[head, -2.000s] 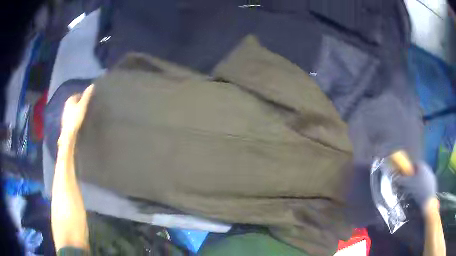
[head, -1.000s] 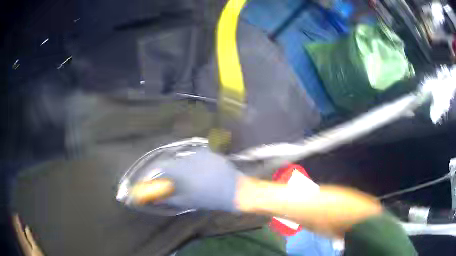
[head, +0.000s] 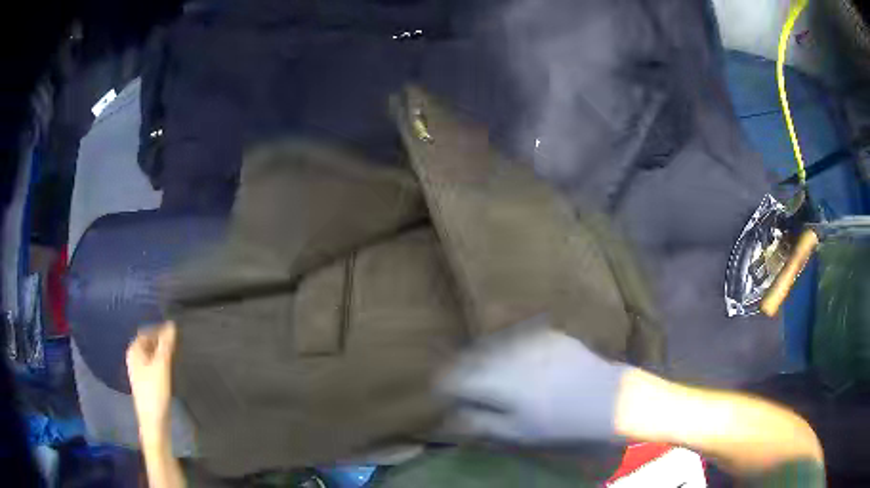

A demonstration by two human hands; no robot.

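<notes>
The olive-brown jacket lies over the navy pressing pad, with a pocket flap showing on its body. A sleeve with metal buttons near its end lies across the jacket, pointing up. My bare left hand is at the jacket's left edge, fingers closed, seemingly on the cloth edge. My right hand, in a grey-blue glove, is blurred over the jacket's lower right part; its fingers are unclear. The steam iron stands apart at the right, its wooden handle free of my hand.
Dark garments are spread behind the jacket. A yellow hose hangs down to the iron at the upper right. A red item with a white label is at the bottom right. A green bag is at the right edge.
My gloved right hand has let go of the iron, which now stands at the right. The jacket lies differently, with its pocket flap and buttoned sleeve now showing.
</notes>
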